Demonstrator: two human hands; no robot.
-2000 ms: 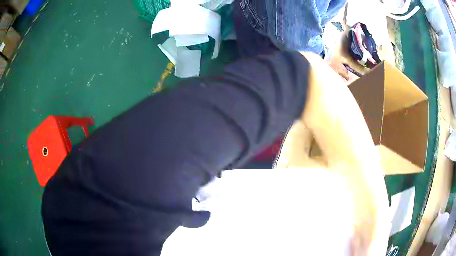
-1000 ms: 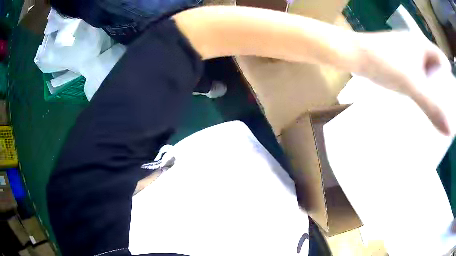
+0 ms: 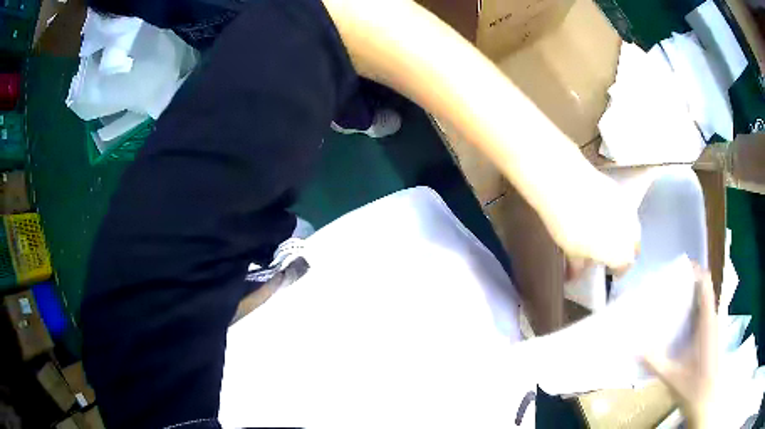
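Observation:
A long white foam liner strip (image 3: 621, 339) runs from in front of my white top to an open cardboard carton (image 3: 537, 260) and bends up in a curve inside it. My left hand (image 3: 606, 239) is closed on part of the strip at the carton's opening. Its fingertips are partly hidden. My right hand (image 3: 692, 360) is blurred at the lower right, with thumb and fingers around the strip near the carton's near side. The carton floor is mostly hidden by the strip and my left hand.
White foam sheets (image 3: 654, 109) lie fanned beyond the carton, with more pieces at the right edge. Another printed carton (image 3: 520, 25) stands at the top on the cardboard bench cover (image 3: 570, 88). A green crate (image 3: 122, 138) with white pieces and a yellow crate (image 3: 29, 247) are at left.
My left hand has come down and nearer, from beyond the carton into its opening. The strip now curves inside the carton. My right hand has come further into view.

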